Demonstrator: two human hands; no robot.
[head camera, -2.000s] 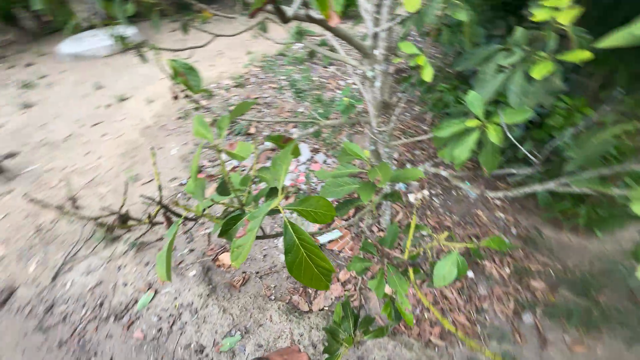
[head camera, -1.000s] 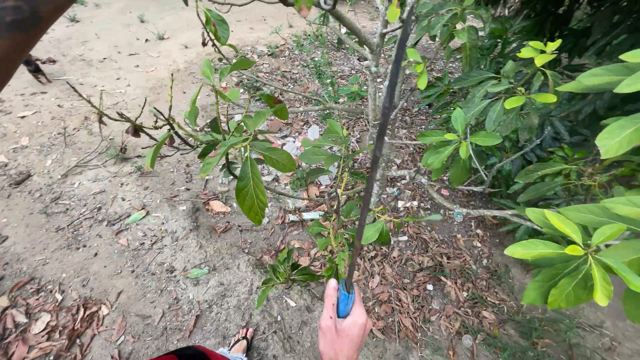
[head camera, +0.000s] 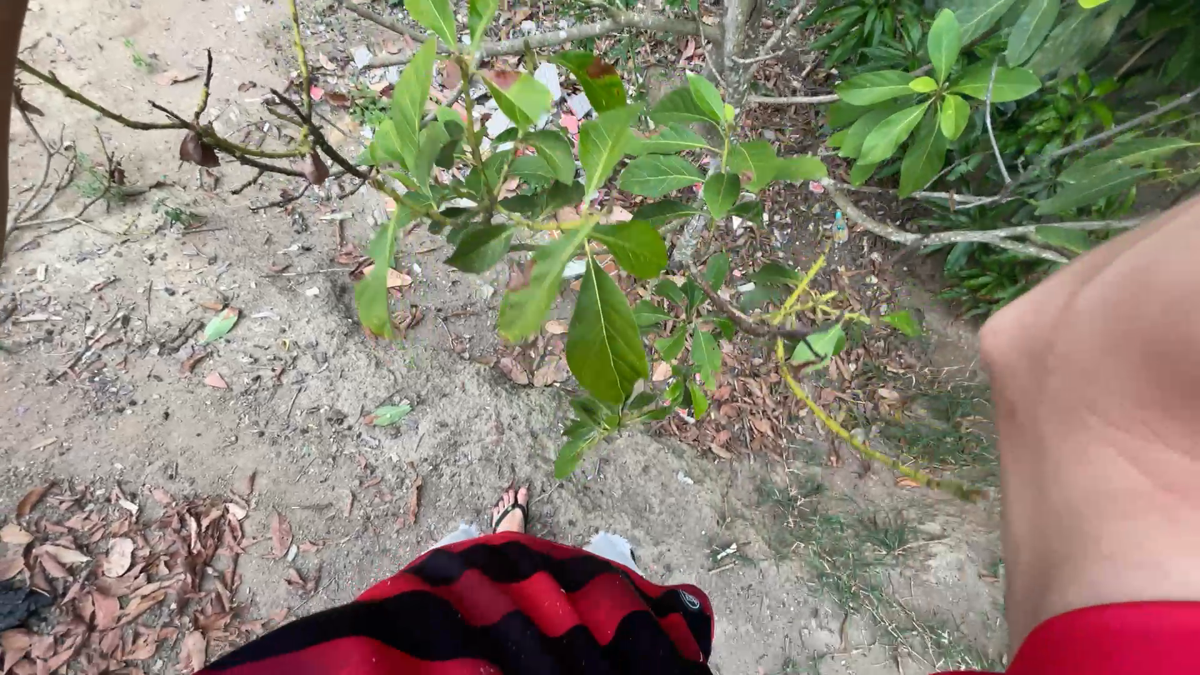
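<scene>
Neither of my hands shows in the head view. My bent right arm (head camera: 1106, 412) rises at the right edge, its hand outside the frame. A narrow strip of what looks like my other arm (head camera: 11, 112) runs down the upper left edge. Between them spreads a leafy branch (head camera: 572, 225) with broad green leaves, one large leaf (head camera: 606, 333) hanging at its middle. A thin yellow-green stem (head camera: 844, 436) curves down to the right of it. No blade is visible.
A pale tree trunk (head camera: 741, 47) stands at the top. Bare twigs (head camera: 234, 145) reach left, and a grey branch (head camera: 975, 236) crosses at right beside dense foliage (head camera: 923, 112). Dry leaves (head camera: 122, 572) lie at lower left. My sandaled foot (head camera: 510, 511) is on dirt ground.
A second ago my right hand held a long dark blade by its blue handle at lower centre; hand and blade are now out of view. The bent arm has come in at the right.
</scene>
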